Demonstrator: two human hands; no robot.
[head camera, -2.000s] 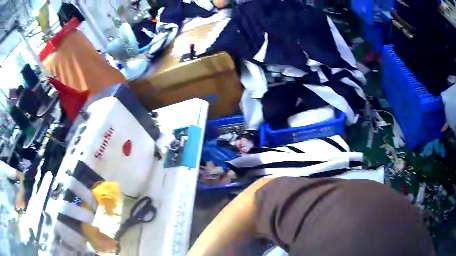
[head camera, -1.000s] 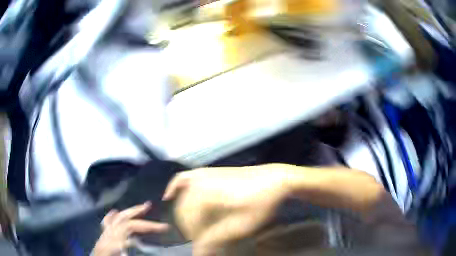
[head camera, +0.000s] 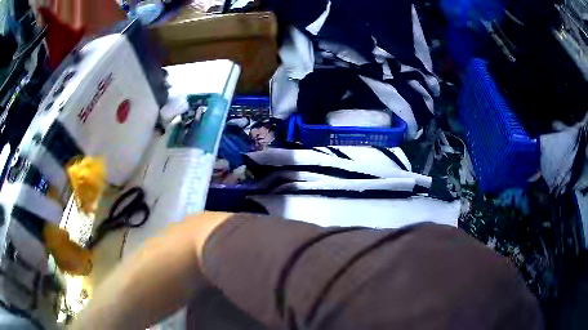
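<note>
The white sewing machine head (head camera: 119, 106) with red "SunSir" lettering stands at the left. Dark and white bands are wrapped around its arm, and yellow-orange fluffy tufts (head camera: 88, 179) hang beside it. Black-handled scissors (head camera: 127, 209) lie on the pale table top (head camera: 138, 187). My right forearm, in a brown sleeve, reaches across the bottom towards the lower left. My right hand is cut off or hidden at the lower left edge. My left hand is out of the picture. Any cloth in my hands cannot be seen.
White and black striped pieces (head camera: 361, 169) lie right of the table. Behind them are a blue crate (head camera: 351, 135) with dark and white cloth and a brown cardboard box (head camera: 219, 45). Another blue crate (head camera: 493, 122) stands at the right. Scraps litter the floor.
One second ago both my hands showed at dark and white cloth. Now the view has swung to the right, and only my right arm shows.
</note>
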